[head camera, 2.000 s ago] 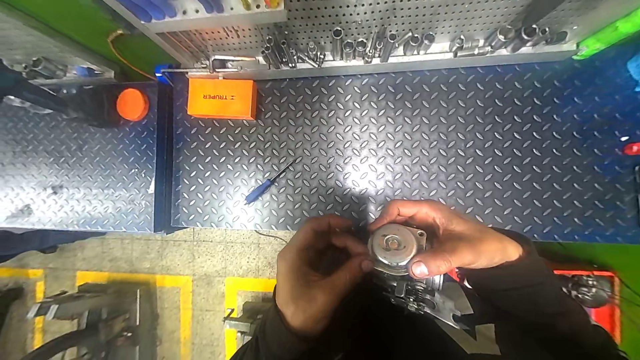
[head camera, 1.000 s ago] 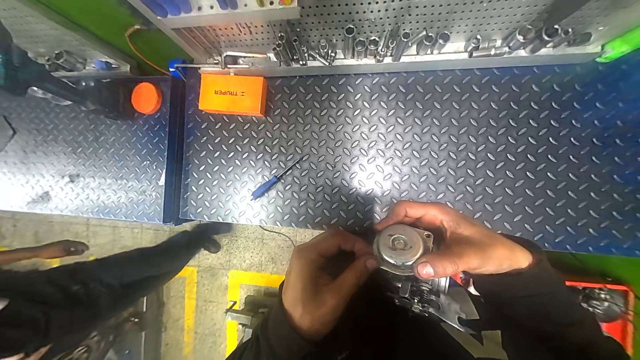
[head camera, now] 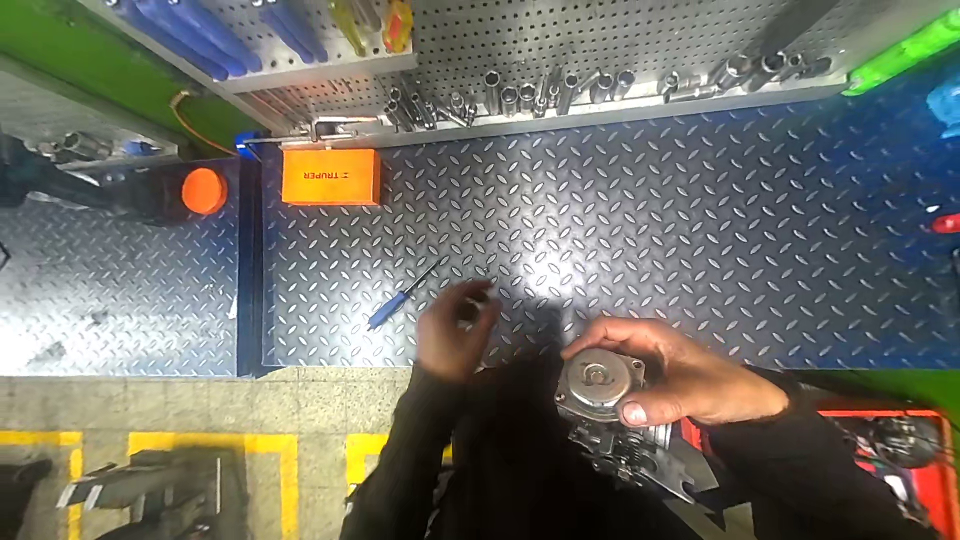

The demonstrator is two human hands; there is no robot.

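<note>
My right hand (head camera: 667, 375) grips a metal carburetor (head camera: 598, 381) by its round cap, in front of the bench's near edge. Springs and linkage show on the part's lower side. My left hand (head camera: 456, 330) is off the carburetor, blurred over the bench edge, its thumb and forefinger curled towards each other. Whether something small is between those fingers cannot be told. Just left of that hand, a screwdriver with a blue handle (head camera: 389, 310) lies on the diamond-plate bench top (head camera: 637, 225), its shaft pointing up and right.
An orange box (head camera: 331, 178) stands at the bench's back left. Sockets (head camera: 527, 97) line the pegboard's ledge, with blue-handled tools (head camera: 196, 34) above. An orange round lid (head camera: 204, 191) is on the left bench. A red tray (head camera: 930, 450) with parts sits at lower right, near my right forearm.
My left hand has let go of the carburetor and moved up and left towards the screwdriver. My right hand keeps its grip. Another person's arm and leg, seen at left one second ago, are out of view.
</note>
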